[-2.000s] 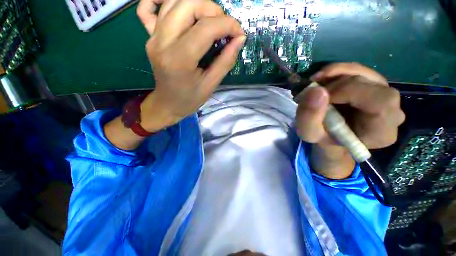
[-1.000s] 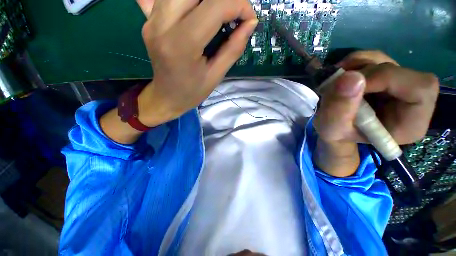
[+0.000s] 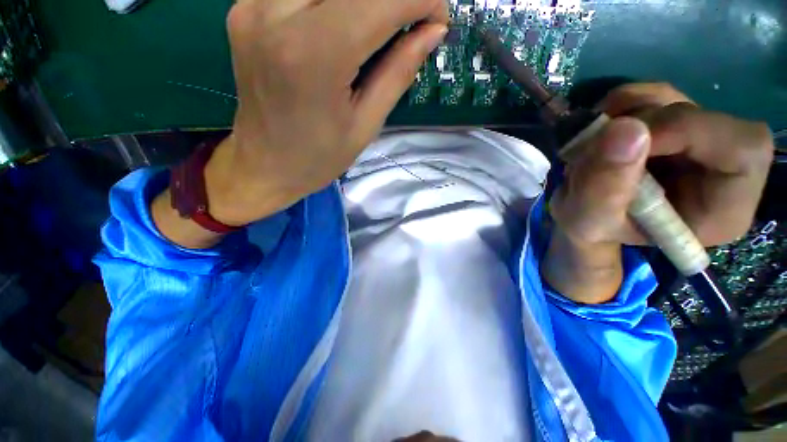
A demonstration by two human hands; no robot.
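Note:
The green PCB panel (image 3: 509,52) lies flat at the top centre, with small silvery and white parts, partly cut off by the top edge. My right hand (image 3: 660,164) grips the soldering iron (image 3: 669,226) by its cream handle. The iron's long dark tip points up and left over the panel. My left hand (image 3: 319,95) is at the panel's left side, with thumb and forefinger pinched together at its edge. What those fingertips hold is hidden or too small to tell. A thin strand trails over the white top below my left hand.
The dark green mat (image 3: 129,82) covers the bench up to its curved front edge. More green boards (image 3: 729,293) sit in a dark tray at the lower right. Other boards (image 3: 15,43) show at the far left. A white tray's corner (image 3: 122,4) shows at the top left.
Both hands and the iron have moved right and up relative to the earliest frame, my left hand slightly back left since. The panel and white tray sit higher in view. The iron stays in my right hand.

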